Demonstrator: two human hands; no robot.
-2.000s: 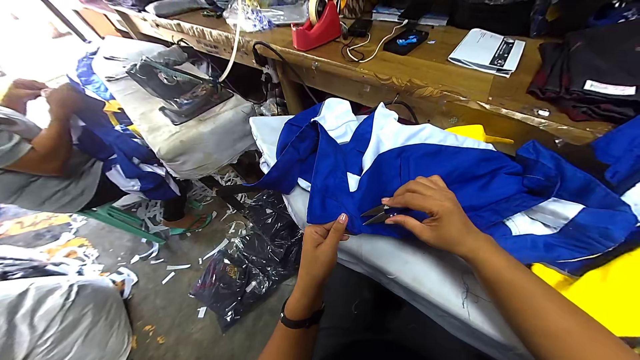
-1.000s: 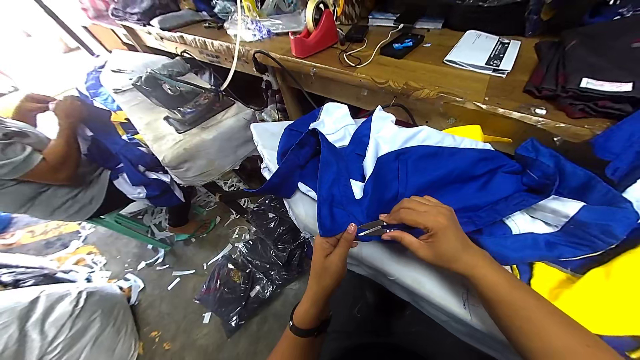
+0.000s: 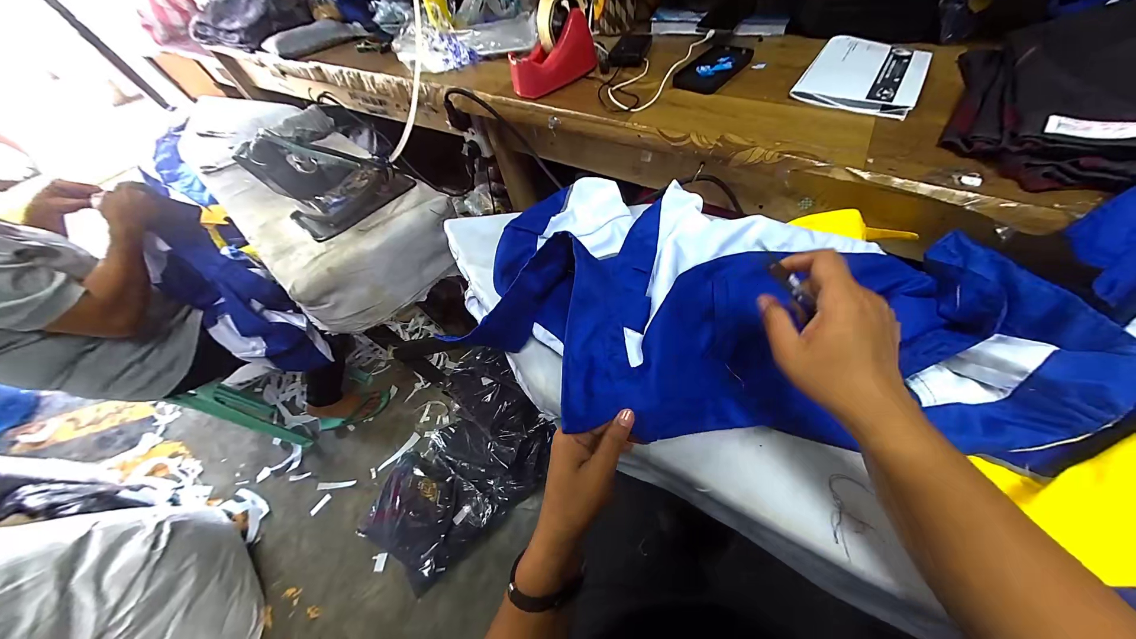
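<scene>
A blue and white fabric garment (image 3: 674, 373) lies spread over a padded, cloth-covered board (image 3: 754, 479). My left hand (image 3: 590, 457) pinches the garment's near lower edge between thumb and fingers. Above the blue fabric, my right hand (image 3: 834, 328) is curled around small thread snips (image 3: 794, 288), which are blurred and partly hidden by the fingers. The snips are apart from the edge that my left hand holds. Loose dark threads (image 3: 848, 515) lie on the board's pale cover.
Behind the board runs a wooden table (image 3: 754, 133) with a red tape dispenser (image 3: 555, 62), a phone (image 3: 713, 69) and folded dark garments (image 3: 1047, 106). Yellow fabric (image 3: 1065, 506) is at right. At left, an iron (image 3: 342, 195) rests on another padded board; a seated person (image 3: 98, 311) handles fabric. A black plastic bag (image 3: 461, 470) lies on the floor.
My right hand, with the snips, has moved up and right, away from the garment's near edge and my left hand. My left hand still holds that edge.
</scene>
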